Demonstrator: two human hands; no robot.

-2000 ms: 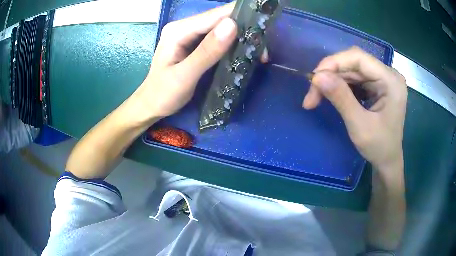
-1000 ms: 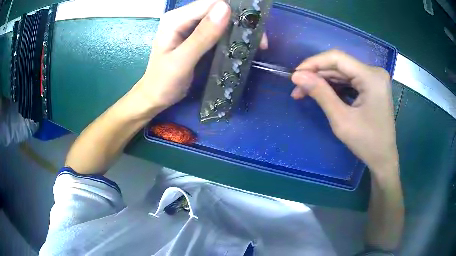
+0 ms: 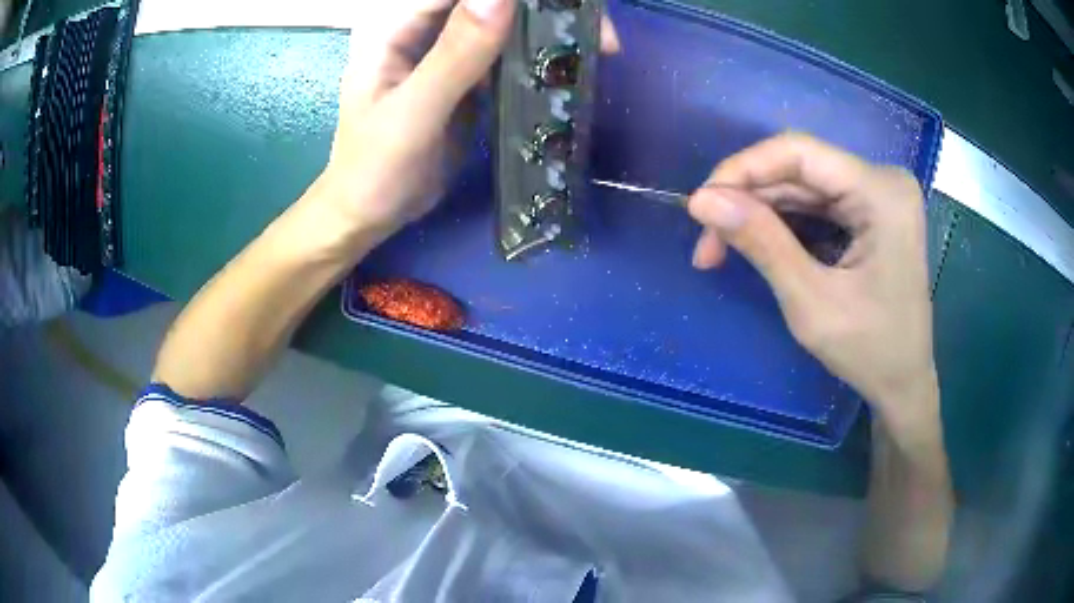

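Observation:
A grey strip carrier (image 3: 509, 141) is held nearly upright in the picture over the blue tray, its upper end cut off by the top edge. Several round coil parts (image 3: 549, 144) sit on it in a row, with small pale bits between them. My left hand (image 3: 406, 130) grips the strip, thumb on its left edge and a fingertip showing at its right. My right hand (image 3: 813, 236) pinches thin silvery tweezers (image 3: 642, 189), their tip just right of the strip, with a small gap. Whether the tips are apart I cannot tell.
The blue tray (image 3: 730, 409) has tiny specks scattered on it. An orange-red clump of wire scraps (image 3: 412, 304) lies in its near left corner. Stacked black strips (image 3: 65, 153) stand at far left on the green bench (image 3: 224, 153). Another person's pale sleeve (image 3: 45, 289) shows at the left edge.
The strip has turned from slanted to nearly upright and moved up and slightly left with my left hand. My right hand moved left with the tweezers, whose tip now sits slightly lower.

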